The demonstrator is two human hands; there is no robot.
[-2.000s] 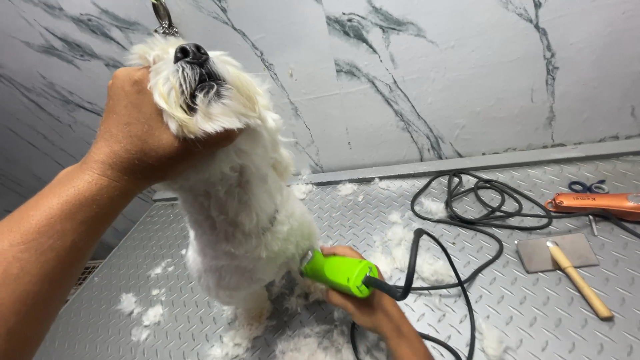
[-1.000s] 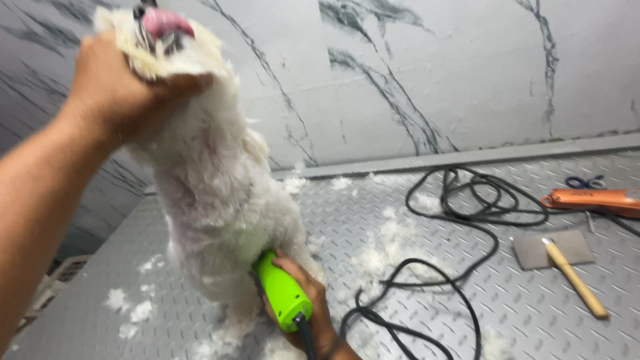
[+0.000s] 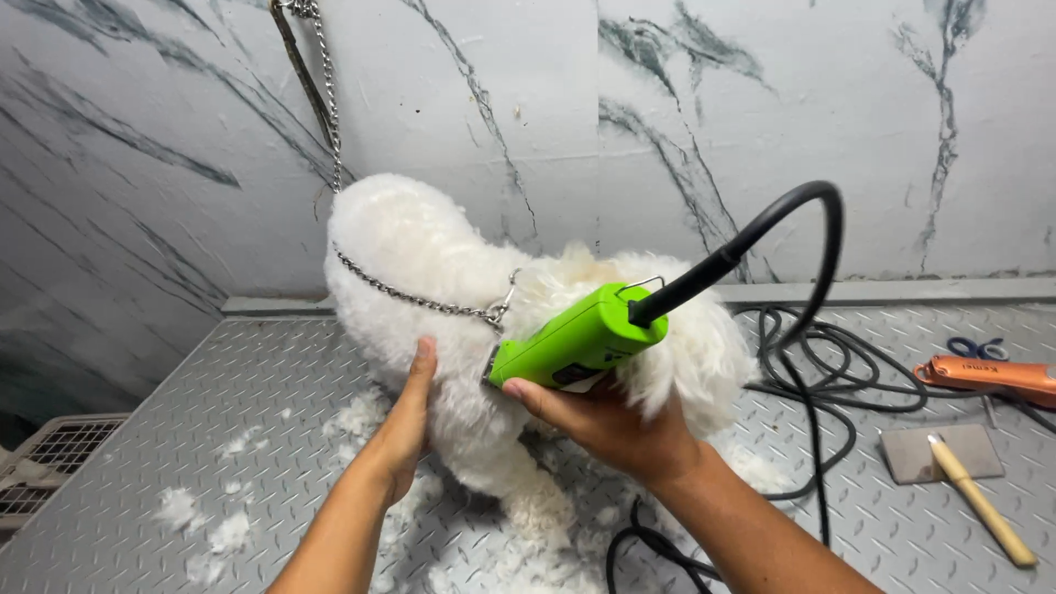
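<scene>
A white dog (image 3: 412, 247) stands on a grey diamond-patterned tabletop, its head to the right and turned away. My right hand (image 3: 627, 429) grips green electric clippers (image 3: 577, 334), whose metal blade touches the dog's coat near the shoulder. From the clippers' rear end a black cord (image 3: 825, 239) loops upward and down. My left hand (image 3: 408, 421) rests against the dog's side, thumb up, most of its fingers hidden by the body. A metal chain (image 3: 412, 301) runs along the dog's flank to a clasp near its neck.
At the right lie an orange Kemei clipper (image 3: 990, 378), blue-handled scissors (image 3: 978, 348) and a slicker brush with a wooden handle (image 3: 986, 503). Clumps of cut fur (image 3: 229, 532) are scattered about. A plastic crate (image 3: 62, 450) is beside the table at left. Another chain (image 3: 328, 91) hangs by the wall.
My left hand has let go of the dog's muzzle and moved down to its side. The dog has turned and lowered its head. The clippers have moved from its lower front up to the shoulder.
</scene>
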